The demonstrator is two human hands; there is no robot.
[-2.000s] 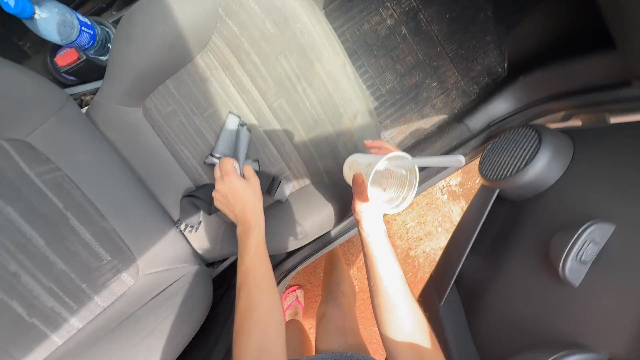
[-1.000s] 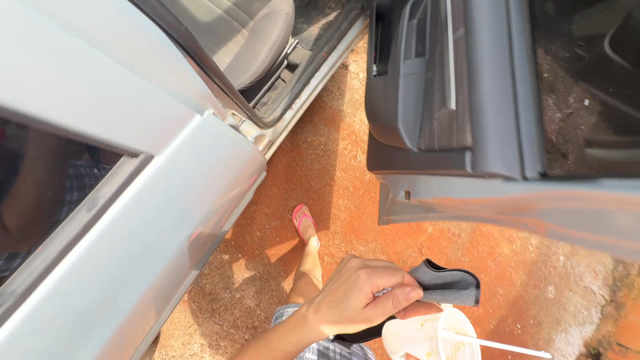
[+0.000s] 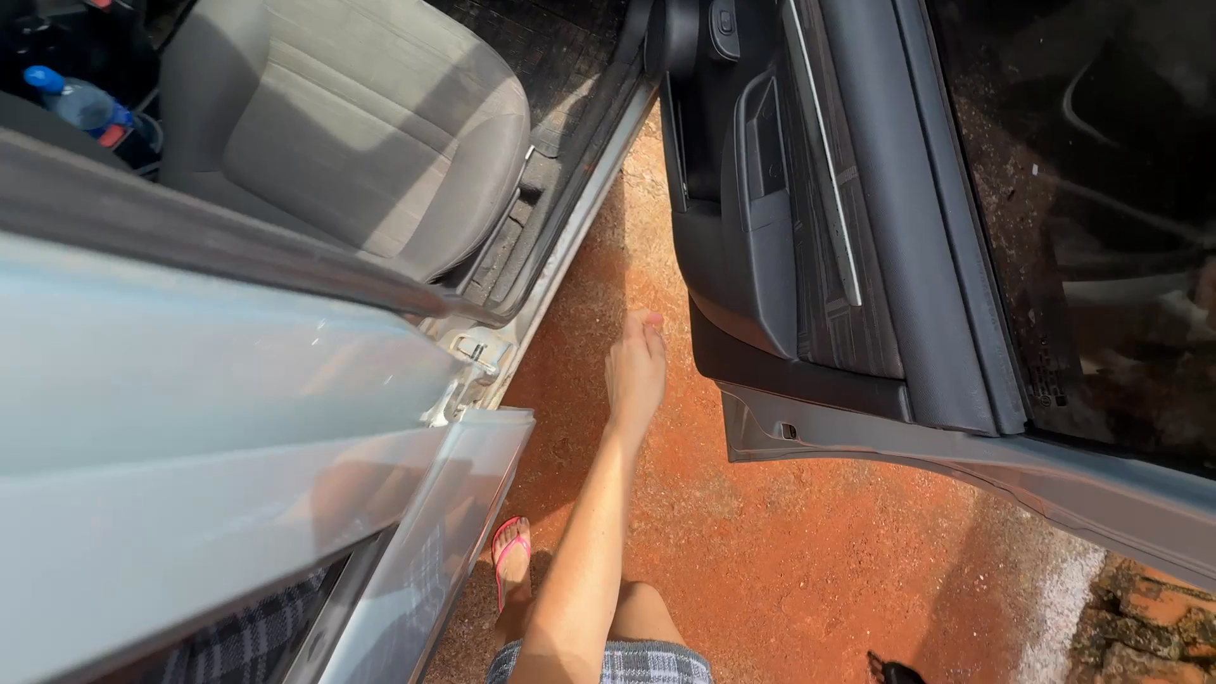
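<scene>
My left hand (image 3: 636,370) is in the air over the reddish ground, between the car's door sill and the open front door. Its fingers look loosely curled together, and nothing shows in them; their undersides are hidden. The door's black inner panel (image 3: 760,247) lies to its right, without contact. To the left stands a silver rear door (image 3: 475,484), whose front edge is near my forearm. My right hand is out of view. A small black object (image 3: 893,670), perhaps part of a cloth, shows at the bottom edge; what bears it is hidden.
A grey fabric car seat (image 3: 351,123) is beyond the sill (image 3: 579,228). A plastic bottle with a blue cap (image 3: 85,106) stands beside the seat. The front door's window (image 3: 1092,218) fills the upper right. Brickwork (image 3: 1140,617) borders the ground at lower right.
My left hand, over the seat with a grey-black item two seconds ago, later held black cloth outside; now no cloth shows in it. The white cup and my right hand have left view.
</scene>
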